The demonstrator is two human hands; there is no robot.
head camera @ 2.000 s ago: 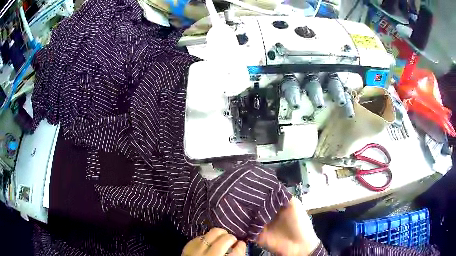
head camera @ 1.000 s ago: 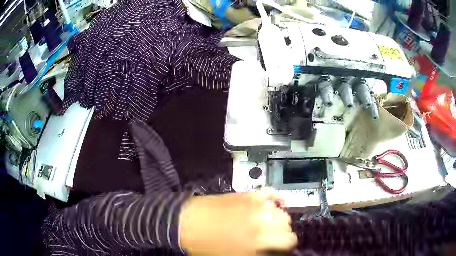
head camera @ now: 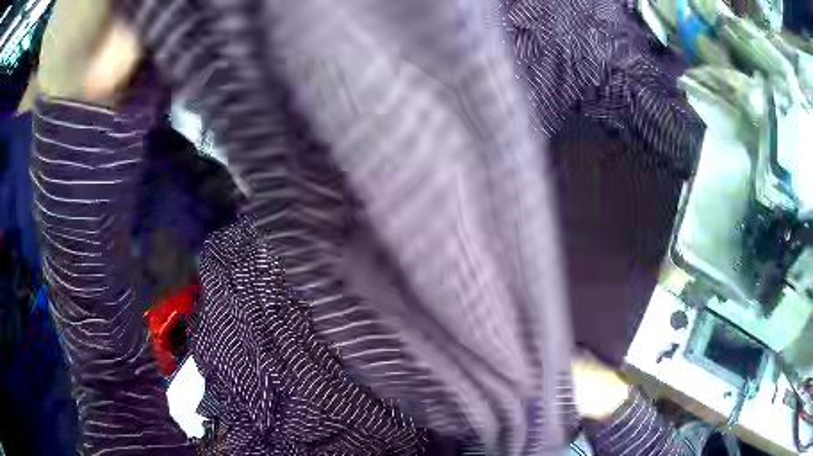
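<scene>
A striped knit garment piece, blurred by motion, is stretched across the middle of the view, its pale grey side showing beside dark striped cloth. My left hand is raised at the upper left, blurred, and closed on the upper end of the piece. My right hand is at the lower right, small and partly hidden by the cloth, and closed on its lower end. The overlock machine stands at the right, cut off by the picture's edge, with no cloth seen at its needle area.
A crumpled striped garment pile lies left of the machine on the dark cloth-covered surface. More striped cloth lies at lower left, near a red object and a white piece. The machine table has its edge at lower right.
The view has swung left, so the machine now sits at the right edge. My left hand has moved far up and left, and the striped piece is now lifted and spread between my hands.
</scene>
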